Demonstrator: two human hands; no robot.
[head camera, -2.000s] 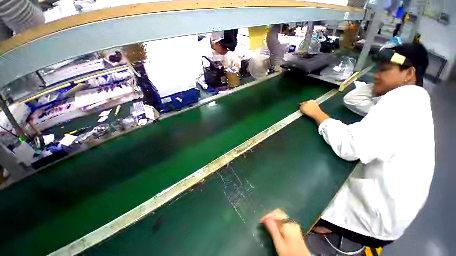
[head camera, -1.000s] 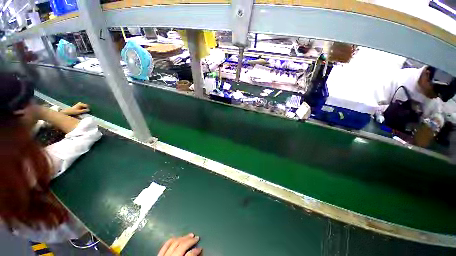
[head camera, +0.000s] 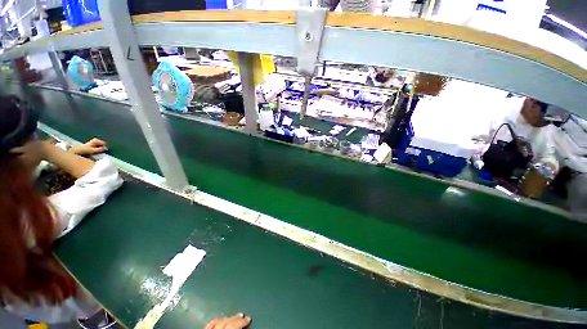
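Observation:
My left hand shows only as a few fingertips at the bottom edge, over the dark green bench top. The rest of it is cut off, and no held thing shows. My right hand is out of the picture. A torn white strip of paper or tape lies on the bench top to the left of my fingers, with shiny residue around it.
A pale divider rail separates the bench top from the green conveyor belt. A grey metal upright stands at the rail below an overhead shelf. A neighbouring person's forearm rests at the left. Blue bins and a fan stand opposite.
The view has swung left from a worker at the right. The right hand seen earlier has left the picture. Less of my left hand shows than one second ago.

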